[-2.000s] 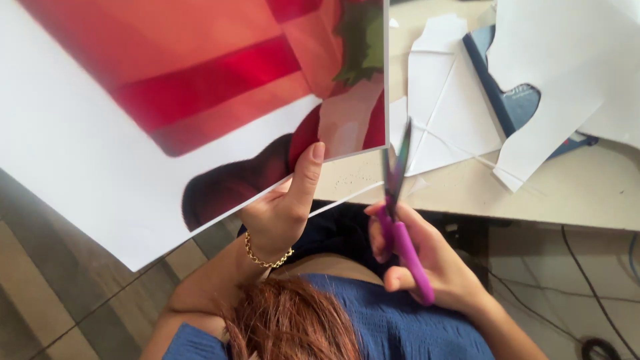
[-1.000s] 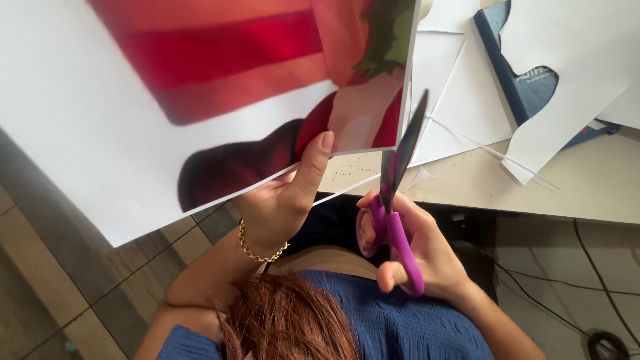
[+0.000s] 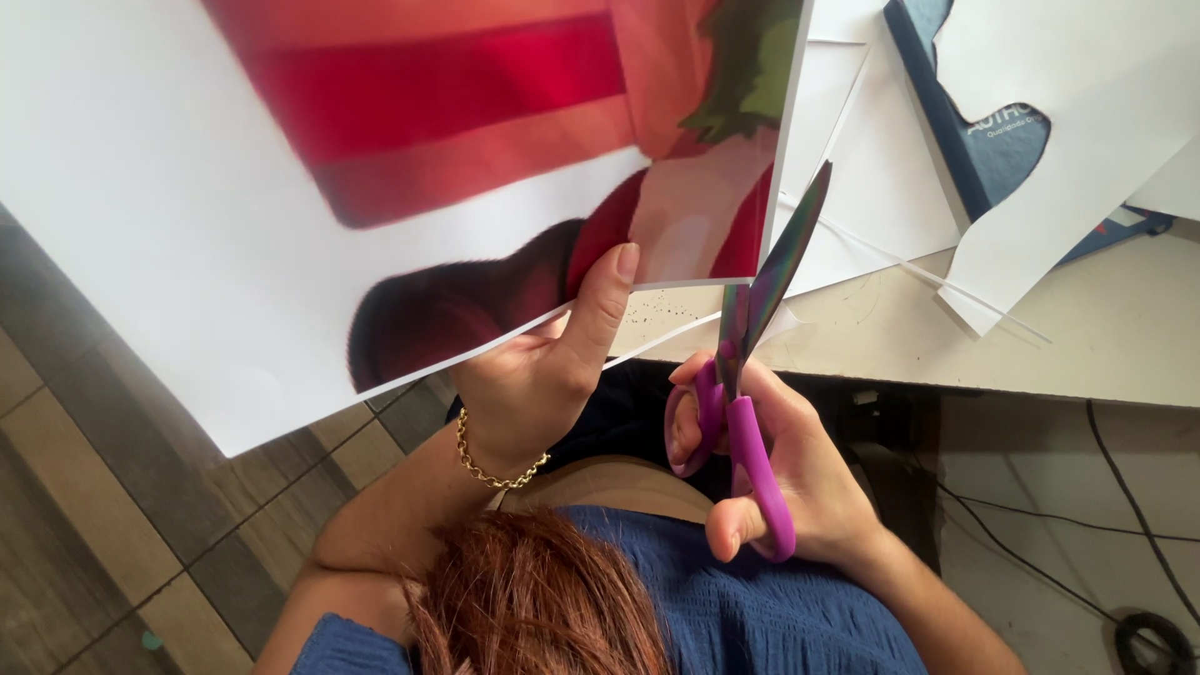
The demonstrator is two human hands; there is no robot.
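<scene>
A large printed sheet (image 3: 469, 122), with red, orange, green and dark shapes on white, fills the upper left. My left hand (image 3: 562, 347) grips its lower edge, thumb on the printed face and fingers behind. My right hand (image 3: 797, 459) has its thumb and fingers through the purple handles of a pair of scissors (image 3: 750, 375). The blades point up and are parted, at the sheet's lower right corner; one blade is partly behind the sheet. A thin white paper strip (image 3: 666, 333) runs between my two hands.
White paper offcuts (image 3: 872, 159) lie on the pale table (image 3: 1106, 328), one large cut sheet (image 3: 1087, 197) partly covering a dark blue folder or box (image 3: 1008, 150) that bears writing. Black cables (image 3: 1031, 516) hang and coil under the table at the right. Tiled floor shows at lower left.
The scissor blades have parted wider than two seconds ago. The printed sheet has tilted somewhat and its lower left corner has risen in view. Both hands keep their holds.
</scene>
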